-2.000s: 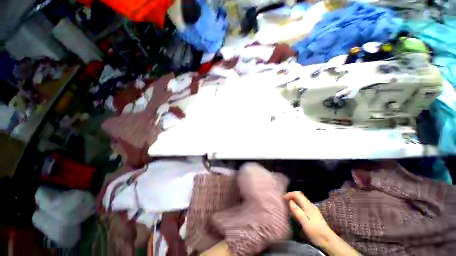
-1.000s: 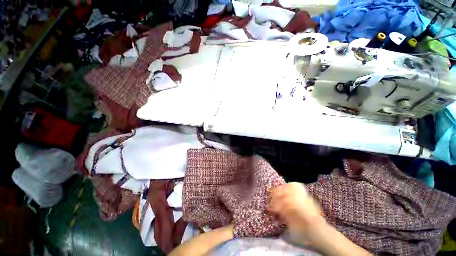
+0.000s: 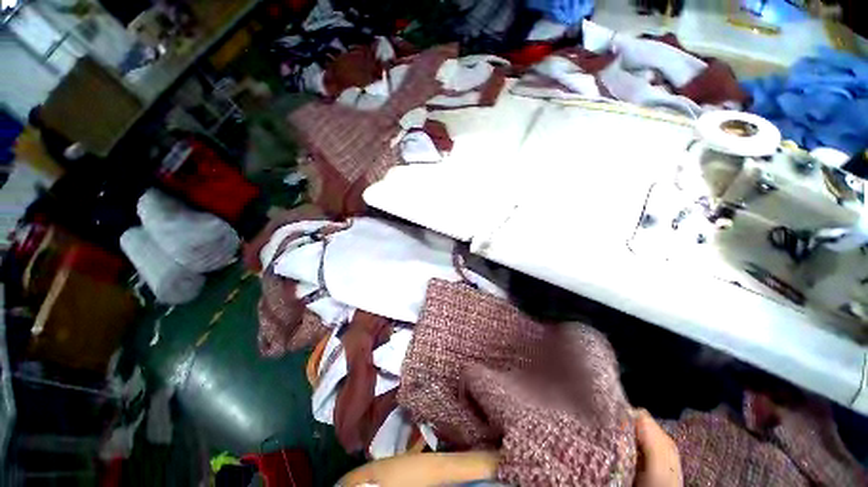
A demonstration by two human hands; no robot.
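Observation:
A pink-maroon flecked tweed garment piece (image 3: 457,352) lies over my lap at the bottom centre, bunched towards its right end. My left forearm shows at the bottom edge and runs under or into the tweed; the left hand itself is hidden by the cloth. My right hand (image 3: 657,455) is at the right edge of the bunched tweed with its fingers on the cloth, partly cut off by the bottom edge. More of the tweed (image 3: 723,452) lies to the right of this hand.
The white machine table (image 3: 571,228) is beyond the tweed, with the sewing machine (image 3: 799,209) and a white tape roll (image 3: 739,129) at right. White and brown cut pieces (image 3: 381,266) hang at the table's left. White bundles (image 3: 181,247) lie on the green floor.
The view has turned left, so table and machine show farther right. My right hand has shifted from the top of the tweed to its right edge. The left hand stays hidden in the cloth.

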